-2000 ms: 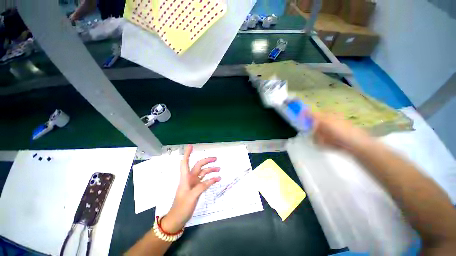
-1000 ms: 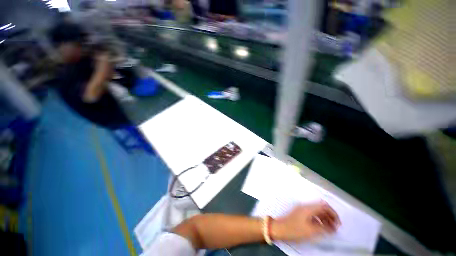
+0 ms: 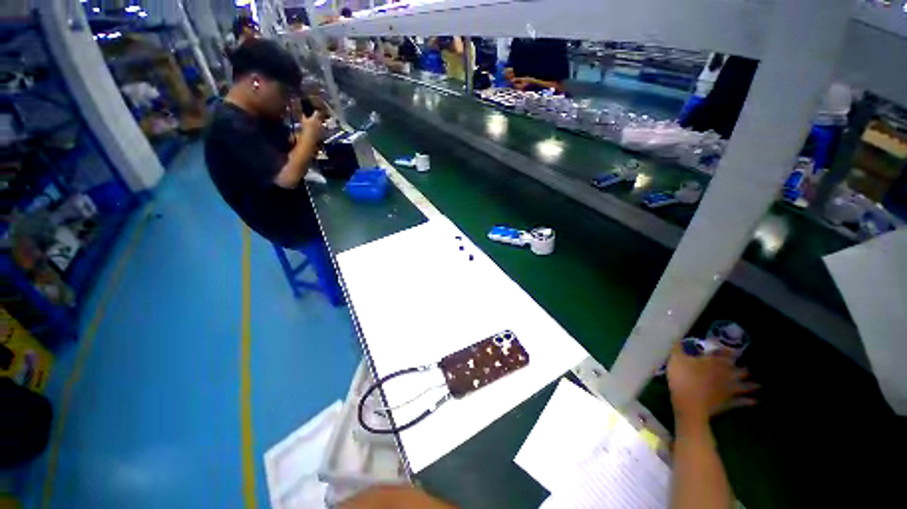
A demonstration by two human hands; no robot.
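Note:
My right hand (image 3: 708,383) reaches over the green belt at the right, its fingers spread. It touches or overlaps the handle of a white fan unit (image 3: 729,338), whose round head points away from me. The hand hides part of the handle, so a grip cannot be made out. Only a piece of my left forearm shows at the bottom edge; my left hand is out of the picture. White record sheets (image 3: 612,472) lie on the bench below, partly behind my right forearm.
A white board (image 3: 398,298) bears a dark patterned phone (image 3: 485,366) with a strap loop. Another fan unit (image 3: 540,240) lies on the belt. A pale metal post (image 3: 696,258) rises left of my right hand. A person (image 3: 264,149) sits farther up the bench.
The view has swung left since two seconds ago, then shifted slightly. My left hand has left the picture. My right hand, earlier at the right with a fan unit, is now at one on the belt.

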